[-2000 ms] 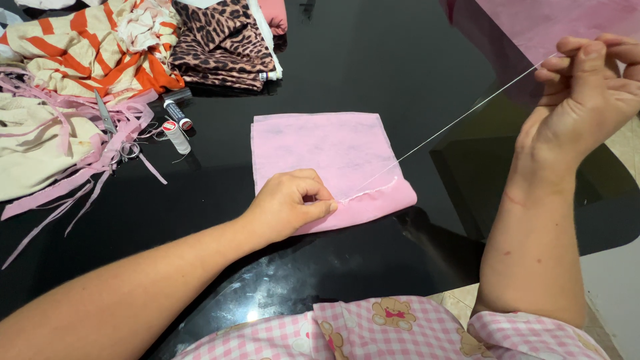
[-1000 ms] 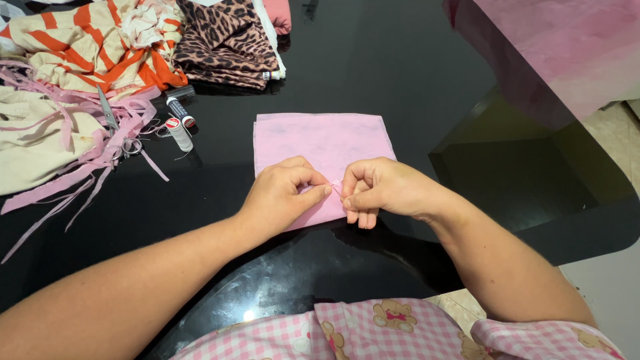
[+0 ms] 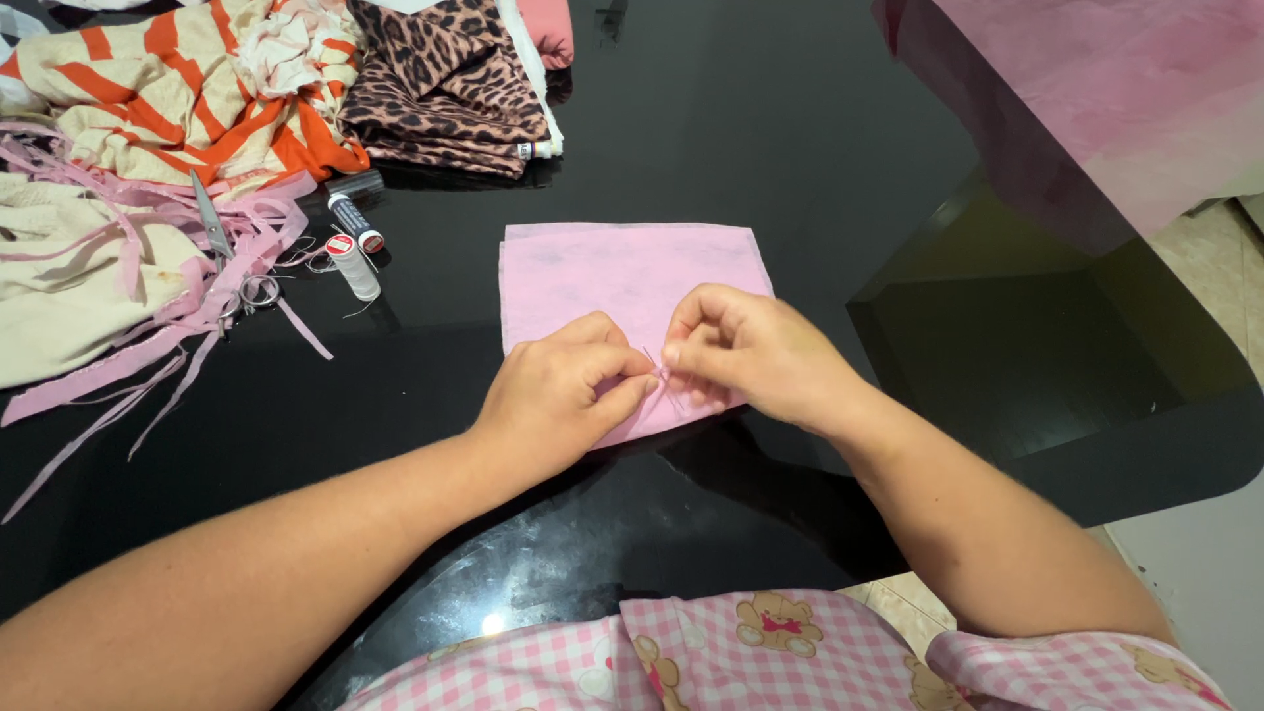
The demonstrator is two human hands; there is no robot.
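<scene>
A folded piece of thin pink fabric [image 3: 622, 272] lies on the glossy black table. My left hand [image 3: 578, 390] pinches the fabric between thumb and index finger near its lower edge. Close beside it on the right, my right hand [image 3: 755, 351] has thumb and index finger together at the same gathered spot. A thin sewing needle [image 3: 648, 355] seems to show between the fingertips. What the right fingertips hold is too small to tell for certain. The fabric's lower right part is partly hidden by my right hand.
At the left lie scissors [image 3: 209, 217] on pink fabric strips [image 3: 109, 380], a white thread spool [image 3: 353, 267] and a dark spool [image 3: 355, 222]. Behind are orange-striped cloth [image 3: 188, 89] and folded leopard-print fabric [image 3: 449, 84]. Sheer pink fabric [image 3: 1116, 89] hangs over the table's right edge.
Two seconds ago my right hand was raised at the upper right with a taut thread running to the fabric. It has come down to the fabric beside my left hand, which keeps its pinch.
</scene>
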